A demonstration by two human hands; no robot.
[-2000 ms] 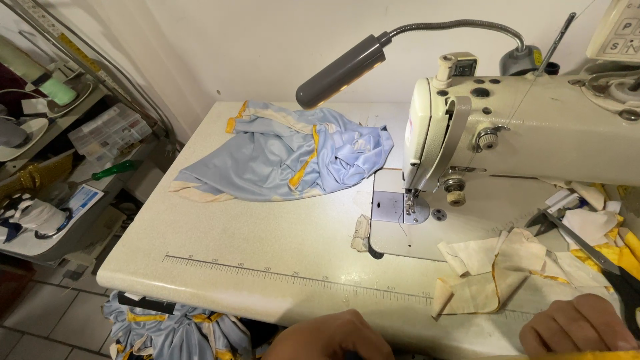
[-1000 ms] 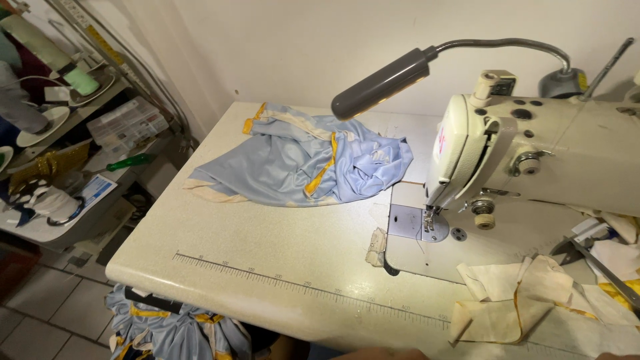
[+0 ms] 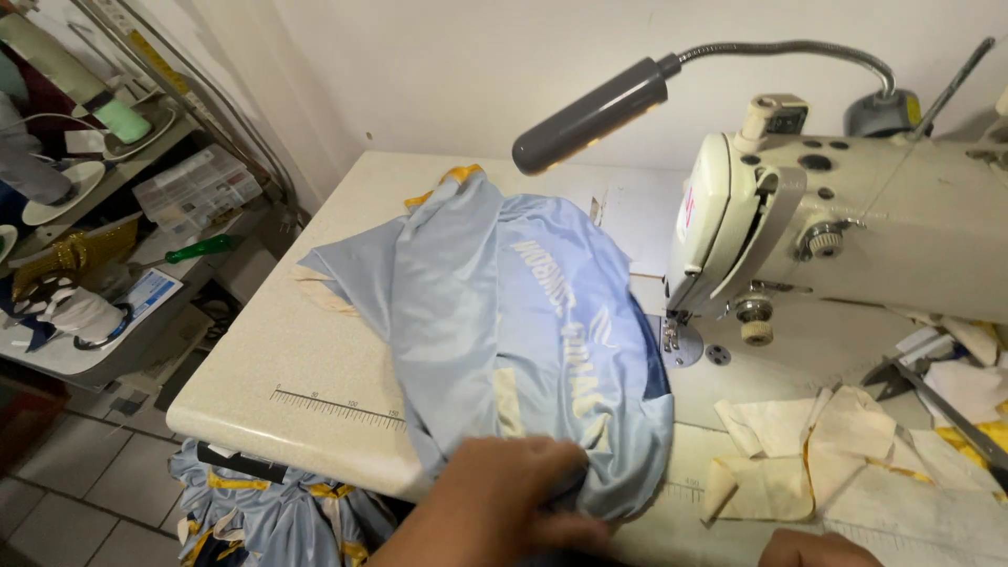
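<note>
A light blue garment (image 3: 449, 291) with yellow edging and pale lettering lies spread over the sewing table, reaching from its far part to the front edge. My left hand (image 3: 512, 496) grips the garment's near end at the table's front edge, slightly blurred. At the bottom right, only part of my right hand (image 3: 819, 549) shows, near the cream fabric scraps (image 3: 850, 425); its fingers are mostly cut off by the frame. The industrial sewing machine (image 3: 850, 213) stands to the right, its presser foot (image 3: 672, 335) beside the garment's right side.
Metal scissors (image 3: 937, 394) lie among scraps at the right. A grey gooseneck lamp (image 3: 591, 114) hangs over the table's back. More blue and yellow fabric (image 3: 276, 512) hangs below the front edge. At the left, shelves hold thread cones, a clear plastic box (image 3: 197, 189) and a green-handled tool (image 3: 201, 248).
The blue garment, bunched at the back of the table before, now stretches toward the front edge with its lettering showing. My left hand has come up onto it and taken hold.
</note>
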